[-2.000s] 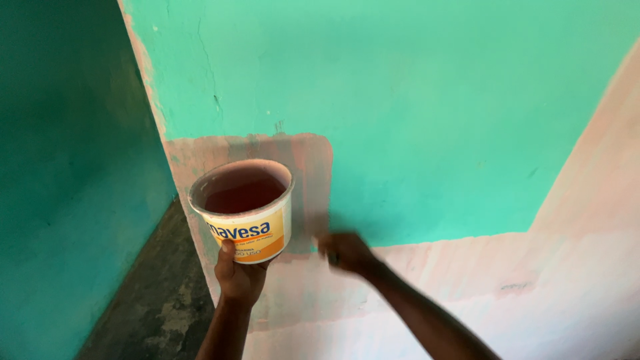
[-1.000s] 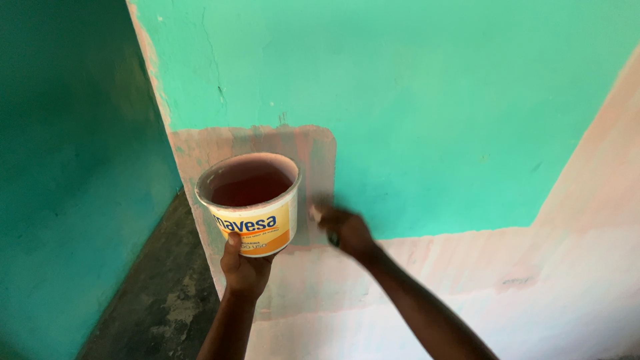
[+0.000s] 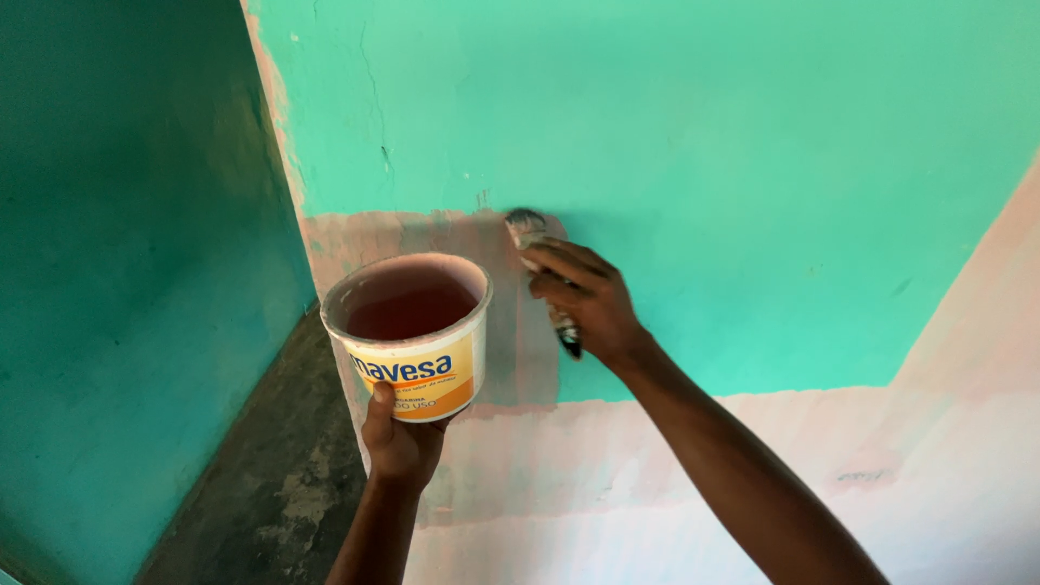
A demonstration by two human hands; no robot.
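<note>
My left hand (image 3: pixel 402 443) holds a white plastic margarine tub (image 3: pixel 418 374) from below, its thumb on the yellow and orange label. Dark reddish-pink paint (image 3: pixel 410 305) lies inside the tub. Right of the tub, my right hand (image 3: pixel 589 301) grips a paintbrush (image 3: pixel 528 231), bristles up and handle end down. The bristles are at the wall, near the top edge of a darker pink painted patch (image 3: pixel 524 349). Turquoise wall paint (image 3: pixel 691 162) surrounds that patch above and to the right.
Pale pink paint (image 3: pixel 650 463) covers the lower wall and the right side. The wall's vertical edge (image 3: pixel 280 146) stands left of the patch. Beyond it are a shaded teal wall (image 3: pixel 138 244) and a dark, worn floor (image 3: pixel 284 487). A thin crack runs down the turquoise paint.
My right hand has moved up the wall with the brush, from the lower right side of the pink patch to near its top. My left hand still holds the tub at about the same place.
</note>
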